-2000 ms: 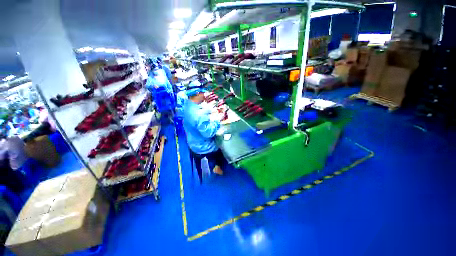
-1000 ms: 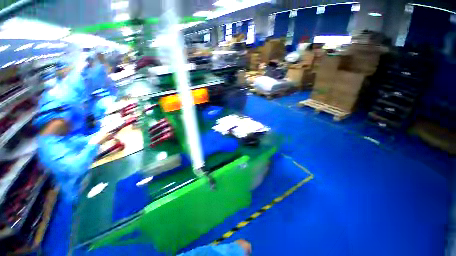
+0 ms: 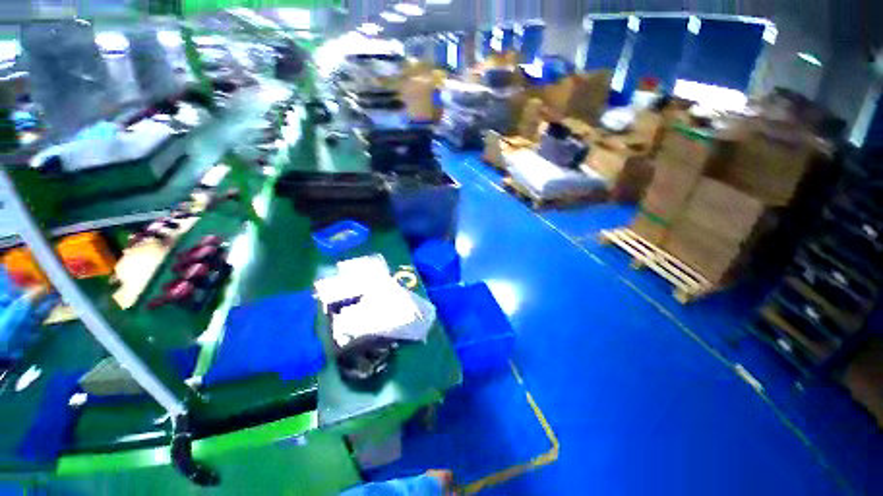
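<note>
My left hand (image 3: 441,479) shows small and blurred at the bottom edge, at the end of a light blue sleeve; its fingers and anything in it cannot be made out. My right hand is out of the picture. Nearest in front is a green-topped bench (image 3: 387,395). On it lie a pile of white sheets or bags (image 3: 376,300), a dark object (image 3: 365,361) beside them, a small blue tray (image 3: 341,236) and a blue mat (image 3: 266,334). Red-and-black tools (image 3: 197,269) lie in a row further left.
Blue bins (image 3: 476,327) stand on the floor against the bench's right side. A blue floor aisle (image 3: 581,368) with yellow lines runs ahead. Stacked cartons (image 3: 707,208) on a wooden pallet (image 3: 658,263) and a dark rack (image 3: 823,281) stand right. A pale post (image 3: 92,315) rises at left.
The view has turned right and come closer to the bench end. The shelf trolley and seated worker have left the view at left. My left hand has come into view at the bottom.
</note>
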